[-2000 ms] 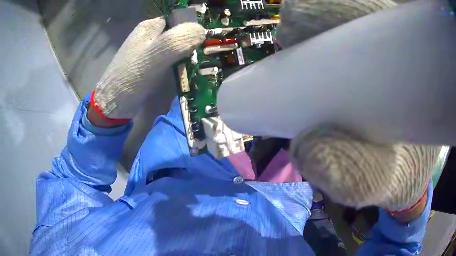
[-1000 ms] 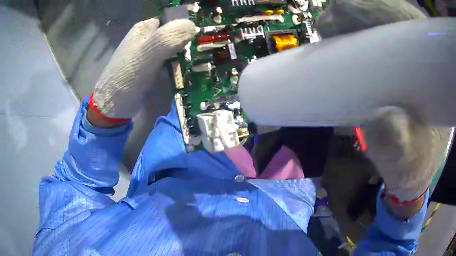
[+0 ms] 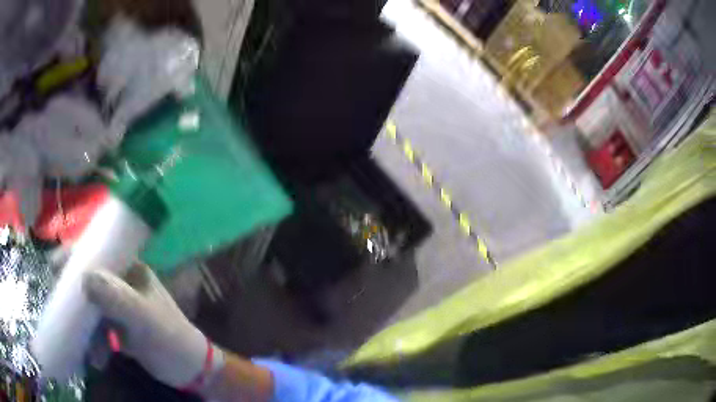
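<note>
My right hand (image 3: 153, 326), in an off-white knit glove with a red cuff edge, grips a thick white cartridge (image 3: 86, 275) at the lower left. The cartridge slants, with its dark green end cap (image 3: 141, 206) toward the upper right. A glittering, blurred area at the left edge looks like the circuit board (image 3: 14, 302); its parts cannot be told apart. Whether the cartridge's lower end touches it I cannot tell. My left hand is not in view.
A green mat (image 3: 224, 184) lies beyond the cartridge, with a red pad (image 3: 74, 210) at its left. A black bin (image 3: 392, 200) holding small parts or boards stands beyond. Yellow-black tape (image 3: 432, 184) crosses the grey floor. A yellow-green and black surface (image 3: 549, 259) fills the right.
The view has swung to the right and blurred. My left hand has left the picture. My right hand and the cartridge now show at the lower left, and the green cap has come into view.
</note>
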